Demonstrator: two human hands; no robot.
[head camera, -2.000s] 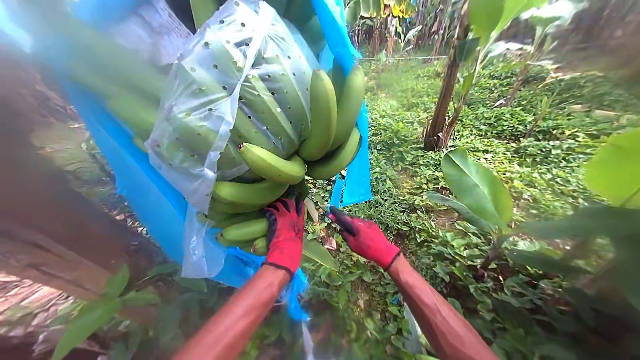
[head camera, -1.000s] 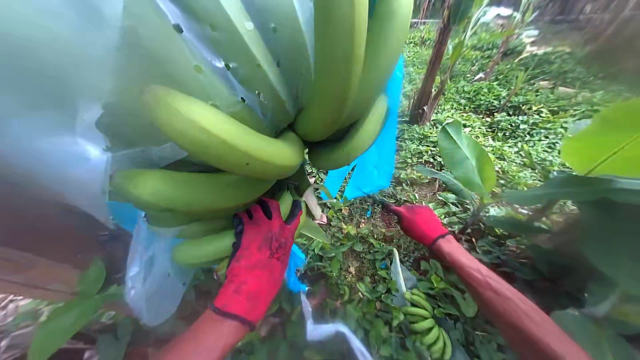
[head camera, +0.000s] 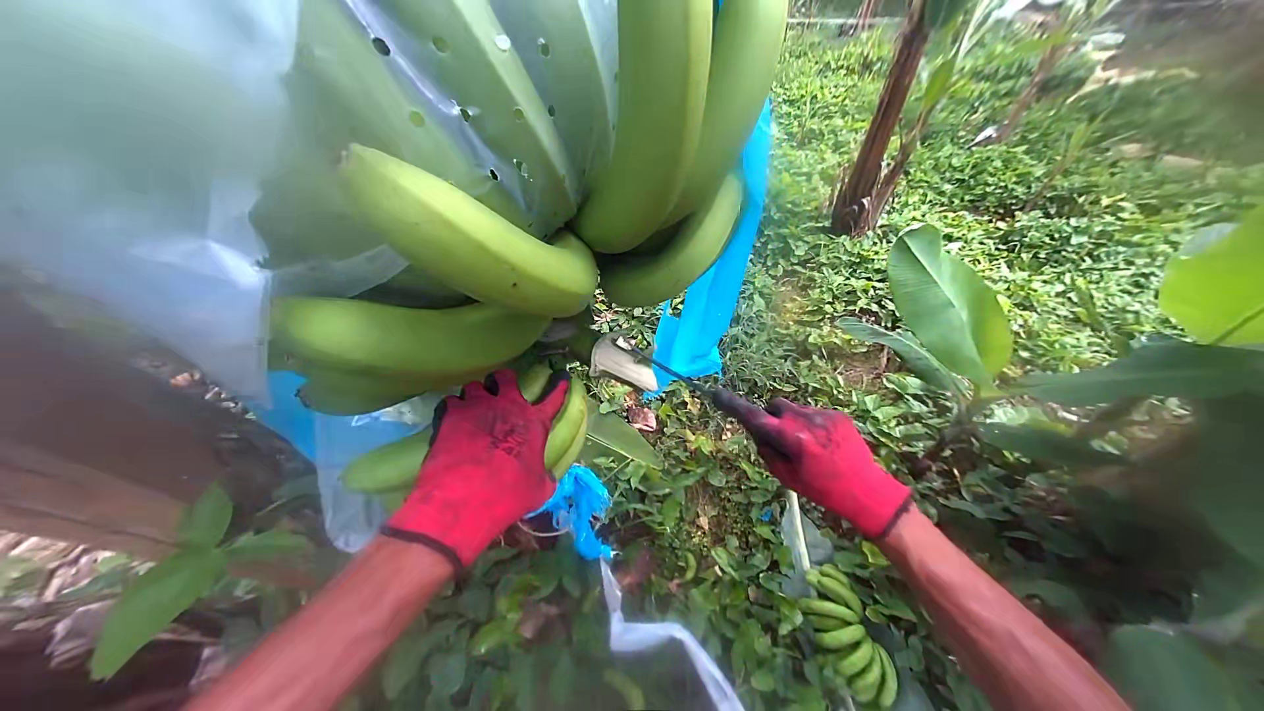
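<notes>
A large bunch of green bananas hangs at the upper left, partly under a clear perforated plastic bag. My left hand, in a red and black glove, is closed around green bananas at the bunch's lower end. My right hand, gloved alike, grips a thin dark tool, likely a knife, whose far end points at the stalk below the fruit. A pale cut-looking piece lies at that end. Blue plastic hangs behind the bunch, and a blue knot is beside my left hand.
A small cluster of green bananas lies on the ground at lower right. A young banana plant's leaf stands at the right, with a brown stem behind. A white plastic strip hangs low in the middle. Leafy plants cover the ground.
My right hand has come inward from the right, and the thin tool now reaches the lower stalk. My left hand stays on the lower bananas. The view moved closer to the bunch.
</notes>
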